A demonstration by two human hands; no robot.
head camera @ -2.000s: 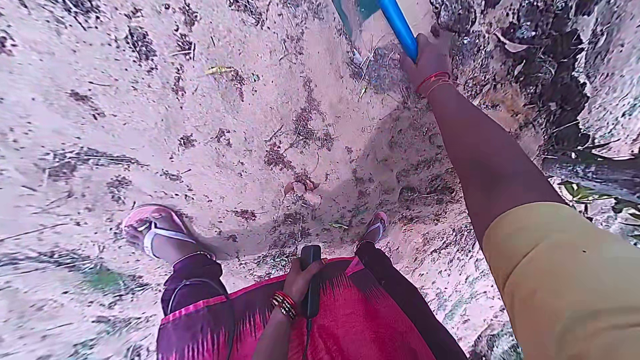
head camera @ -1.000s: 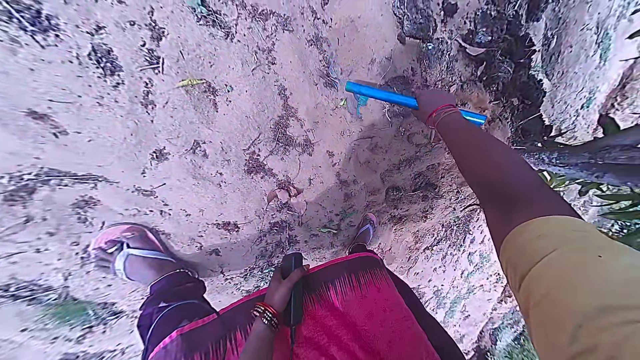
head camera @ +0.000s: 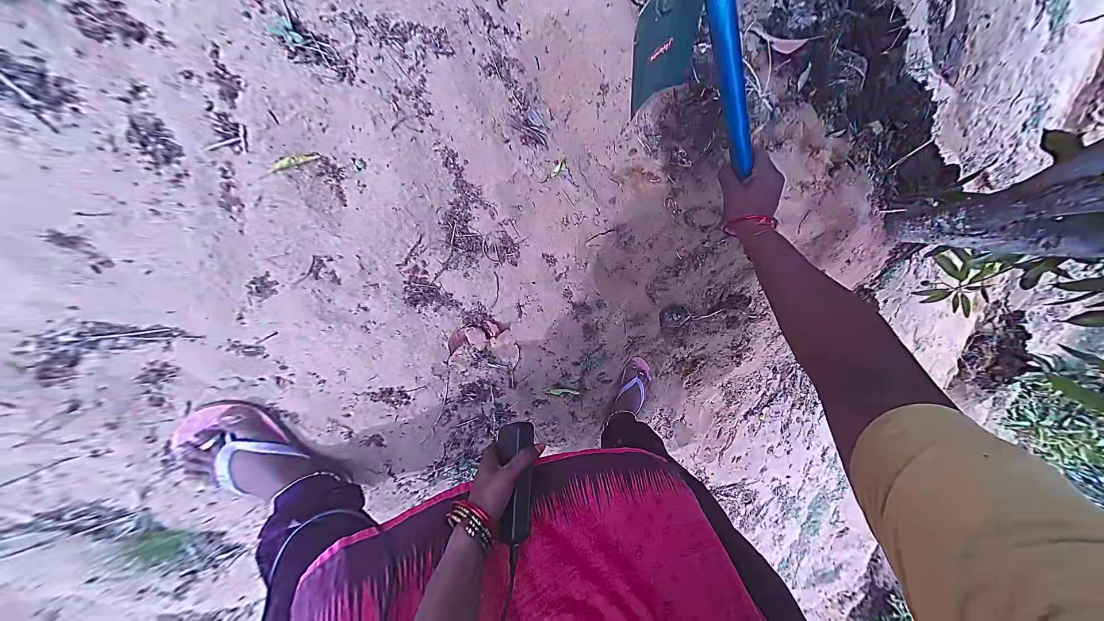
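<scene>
My right hand (head camera: 752, 191), with a red thread at the wrist, grips a blue tubular handle (head camera: 730, 82) near its lower end. Beside the handle, at the top edge, a dark green metal blade (head camera: 665, 53) bearing red writing shows; where blade and handle join is out of view. Loose soil (head camera: 681, 129) lies just below the blade. My left hand (head camera: 498, 483), with bangles at the wrist, holds a black handheld device (head camera: 517, 483) with a cable in front of the pink cloth (head camera: 630, 552) of my garment.
A tree trunk or thick branch (head camera: 1000, 220) with green leaves (head camera: 962, 276) juts in from the right. Dry leaves (head camera: 483, 338) and twigs lie on the sandy ground. My feet, in sandals (head camera: 237, 444), stand apart, and a dark hollow (head camera: 897, 95) lies at upper right.
The blue handle lay nearly level one second ago and now points upward, its far end beyond the top edge. The green blade has come back into view. My left hand still holds the black device.
</scene>
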